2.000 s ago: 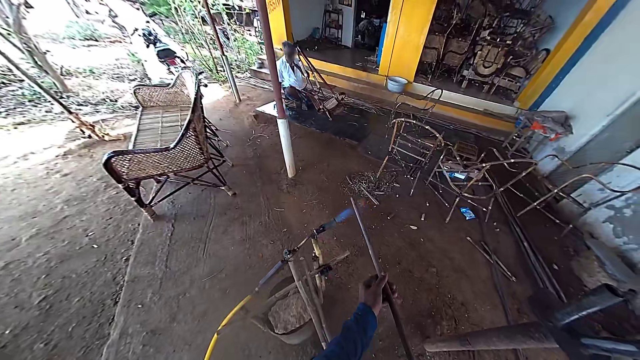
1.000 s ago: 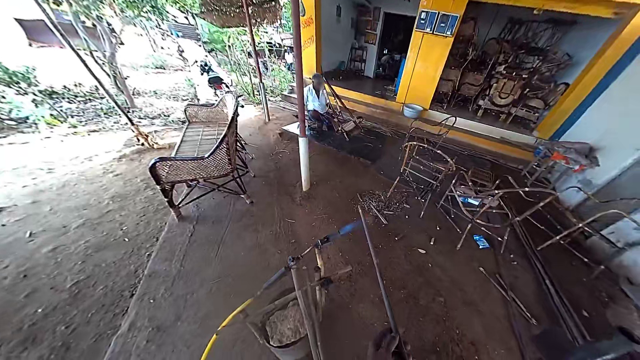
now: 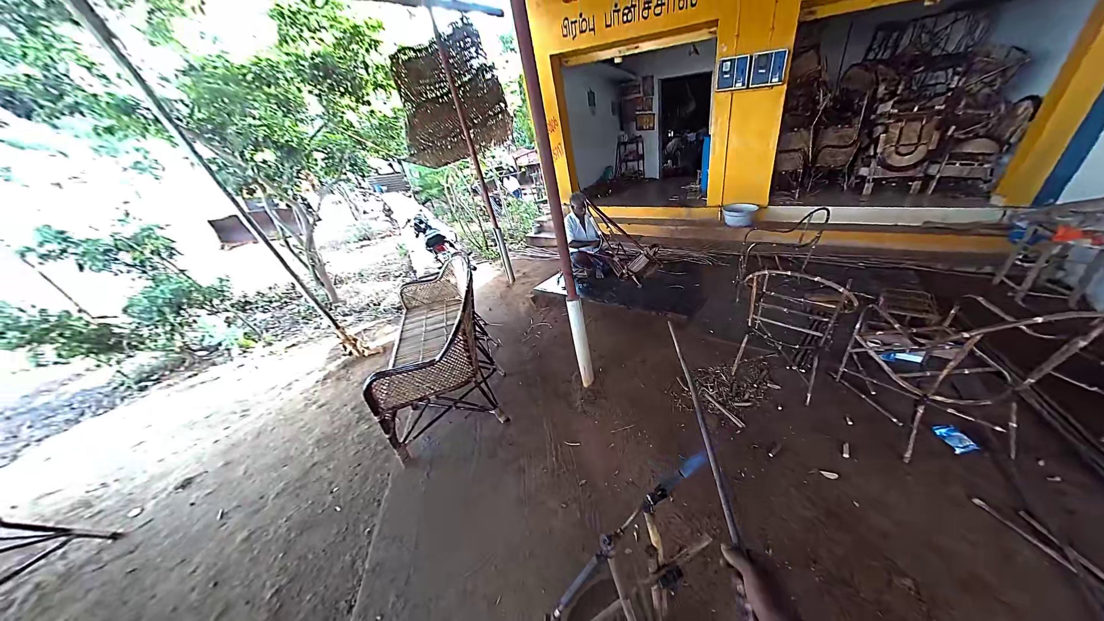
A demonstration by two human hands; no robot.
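At the lower edge my right hand (image 3: 752,582) is closed around a long slender cane pole (image 3: 700,414), which points up and slightly left. The hand is partly cut off by the frame, and my left hand is out of sight. Just left of the pole, a gas torch (image 3: 653,498) gives a blue flame (image 3: 692,464) that reaches the pole's near side or passes close by it. Sticks (image 3: 657,552) prop up the torch over a bucket (image 3: 595,595) at the bottom edge.
A cane settee (image 3: 431,371) stands left of a post (image 3: 580,341). Beyond it a person (image 3: 582,233) sits by a cane frame. Unfinished cane chairs (image 3: 798,310) and a heap of offcuts (image 3: 737,388) lie to the right. Another slanted pole (image 3: 207,172) crosses the left.
A blue-sleeved hand gripping the pole farther up two seconds ago has gone from view; the visible grip is now farther from the tip. The view has turned left and up.
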